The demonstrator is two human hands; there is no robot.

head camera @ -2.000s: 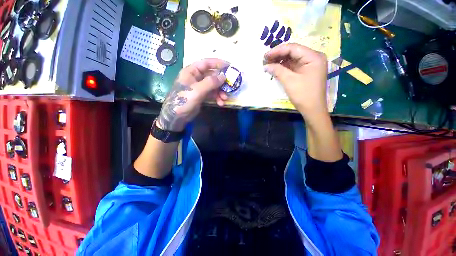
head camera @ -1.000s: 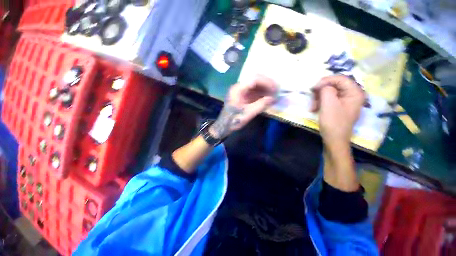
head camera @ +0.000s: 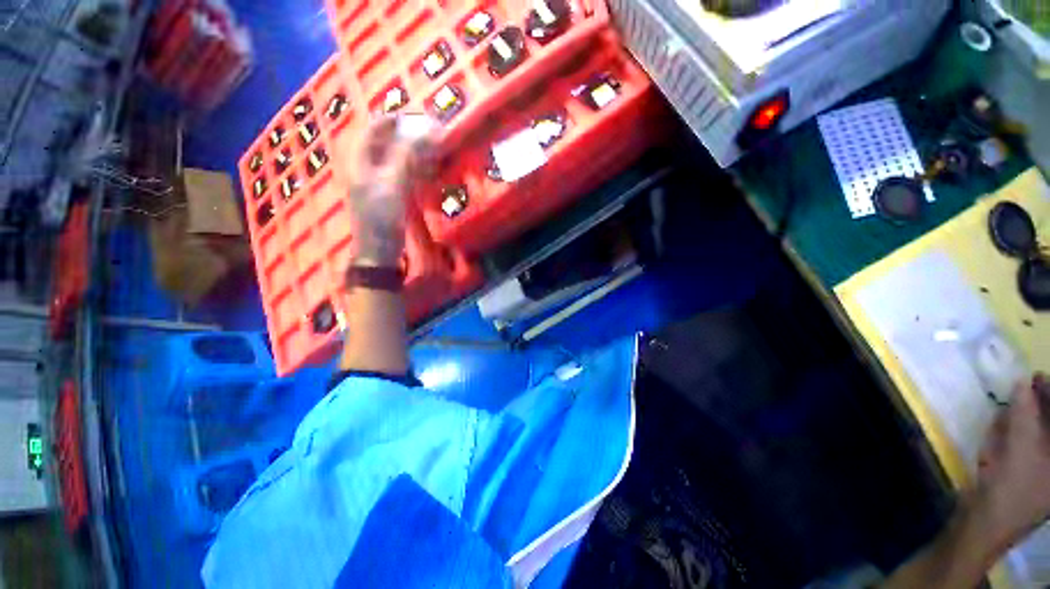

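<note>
My left hand is over the red parts tray at the left, blurred, its fingertips at the tray's pockets. A pale, shiny piece shows at the fingertips; whether it is held cannot be told. Small watch-like pieces sit in many of the pockets. My right hand is at the right edge, partly cut off, low over the pale sheet. Whether its fingers hold anything cannot be told.
A grey-white vented box with a glowing red switch stands at the bench's near corner. Beside it lie a marked sheet, loose round parts and a pair of dark discs. Blue stools and a brown carton are on the floor.
The view has turned left towards the red trays. My left hand has moved from above the pale sheet to the tray. My right hand has stayed over the bench and is now at the right edge.
</note>
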